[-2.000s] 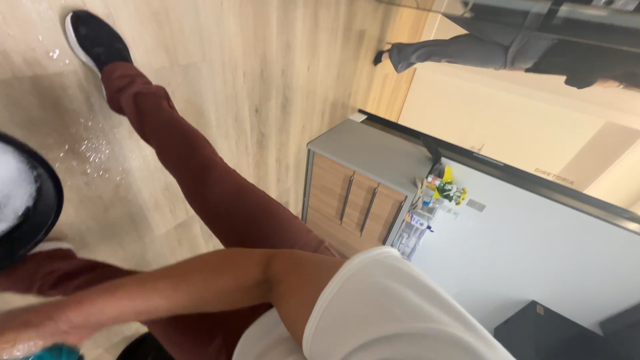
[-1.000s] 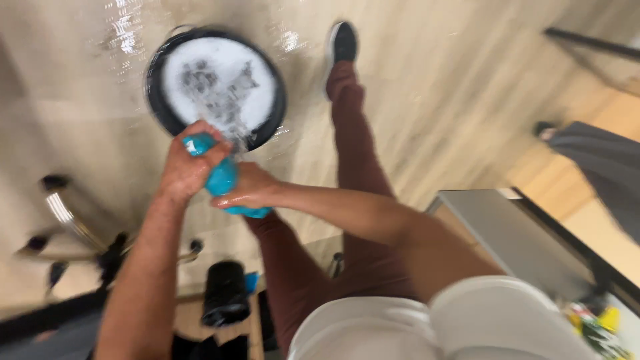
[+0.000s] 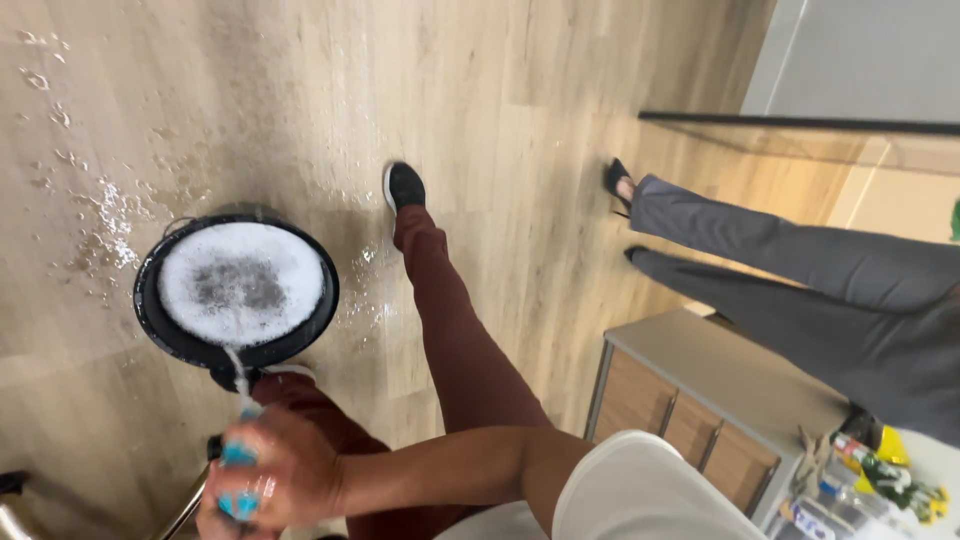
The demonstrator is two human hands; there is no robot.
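A wet blue cloth is squeezed in a bunch near the bottom left. My right hand is closed around it, at the end of the bare forearm coming from the right. My left hand is mostly hidden at the lower edge; its blurred fingers press on the cloth too. A stream of water runs from the cloth towards a round black bucket on the floor. White suds with a greyish middle fill the bucket.
Splashed water lies on the wood-look floor. Another person in grey trousers stands at right beside a cabinet holding flowers and bottles. Metal chair legs show lower left. My shoe is right of the bucket.
The view has swung strongly. One second ago both hands held the cloth at the bucket's near rim; now they are farther from the rim, towards my body, with water streaming from the cloth.
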